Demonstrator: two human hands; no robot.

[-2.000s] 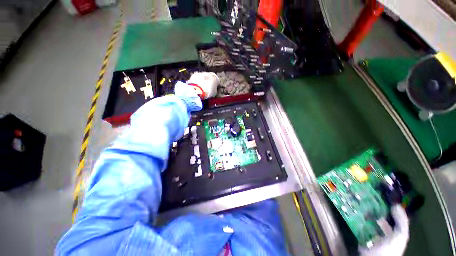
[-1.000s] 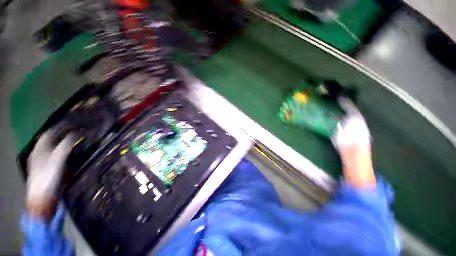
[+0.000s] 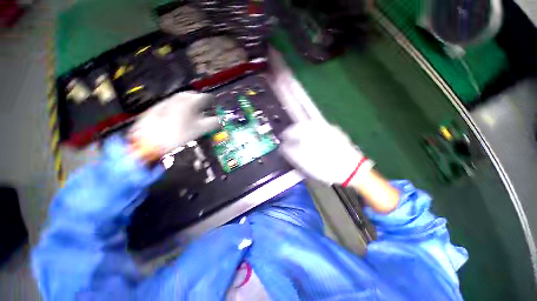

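A black carrier fixture point(image 3: 159, 214) lies on the bare metal table, blurred by motion. A green circuit board point(image 3: 244, 144) sits in its right part. My left hand point(image 3: 173, 122), in a white glove, is over the fixture's upper left, beside the board. My right hand point(image 3: 321, 151), in a white glove with a red cuff edge, is at the board's right edge. Both hands are blurred, and I cannot tell whether the fingers hold anything. Another green circuit board point(image 3: 450, 153) lies on the green conveyor to the right.
Black parts bins with a red front point(image 3: 97, 130) stand behind the fixture, holding cream pieces point(image 3: 103, 89), black and yellow parts point(image 3: 144, 73) and grey pieces point(image 3: 218, 57). A metal rail point(image 3: 297, 97) runs between table and conveyor belt point(image 3: 377, 109). A fan point(image 3: 462, 20) stands at the upper right.
My right hand has let go of the other board on the conveyor and moved left to the fixture. My left hand has moved from the bins to above the fixture.
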